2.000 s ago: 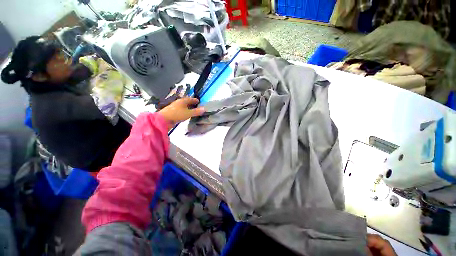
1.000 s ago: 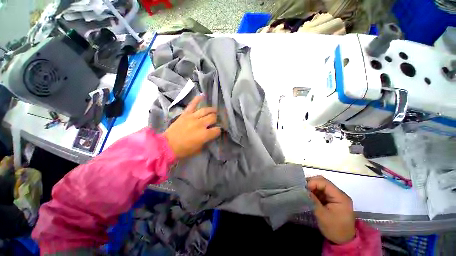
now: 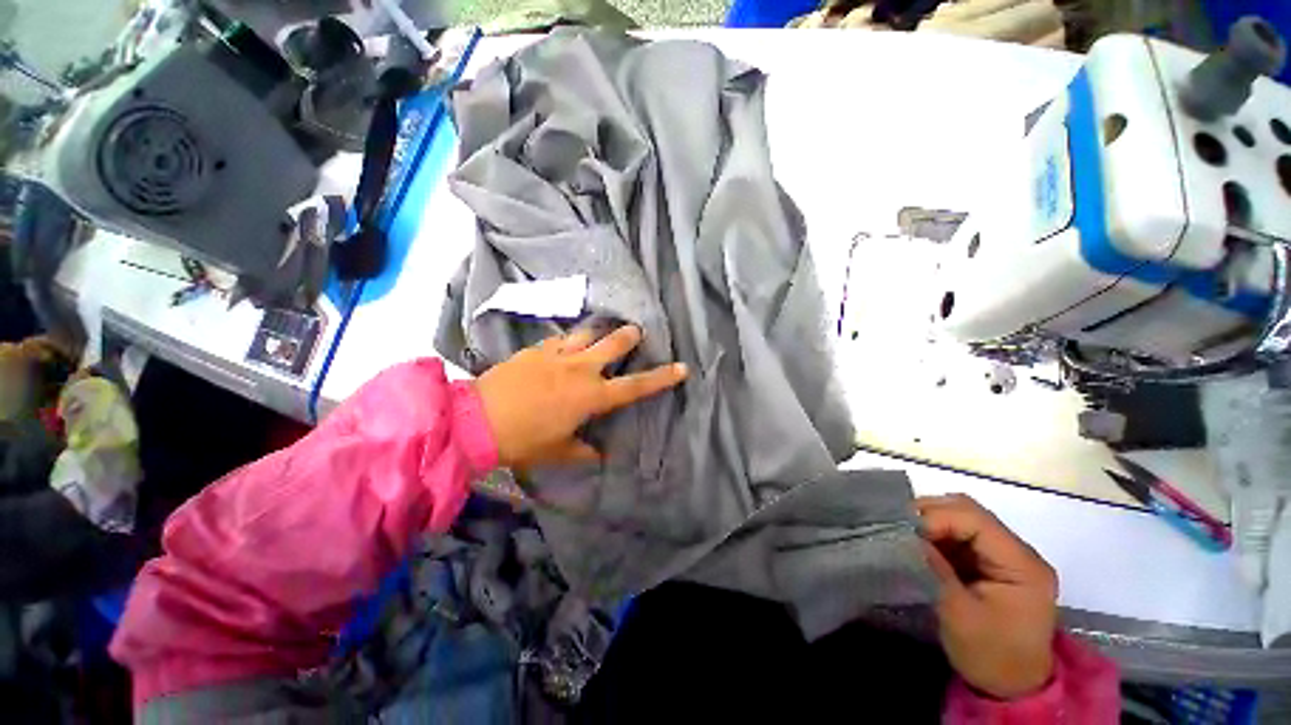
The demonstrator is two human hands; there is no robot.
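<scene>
The grey garment body (image 3: 722, 298) lies heaped on the white table, left of the white sewing machine head (image 3: 1133, 213). My left hand (image 3: 566, 400) rests on the cloth with its fingers spread. A white label (image 3: 535, 298) lies on the cloth just above my left hand. My right hand (image 3: 994, 588) pinches the right end of a doubled grey band (image 3: 850, 545) at the table's front edge. The band hangs a little over the edge.
A second grey machine (image 3: 177, 156) stands at the left. Snips (image 3: 1168, 499) and a black square item (image 3: 1164, 418) lie right of the needle area. Clear packets lie at the far right. Grey cut pieces (image 3: 503, 637) are heaped below the table front.
The view has swung right and down since the oldest frame. My left hand has moved from the garment's far-left end onto its middle. The white label has come into view. My right hand keeps the band end.
</scene>
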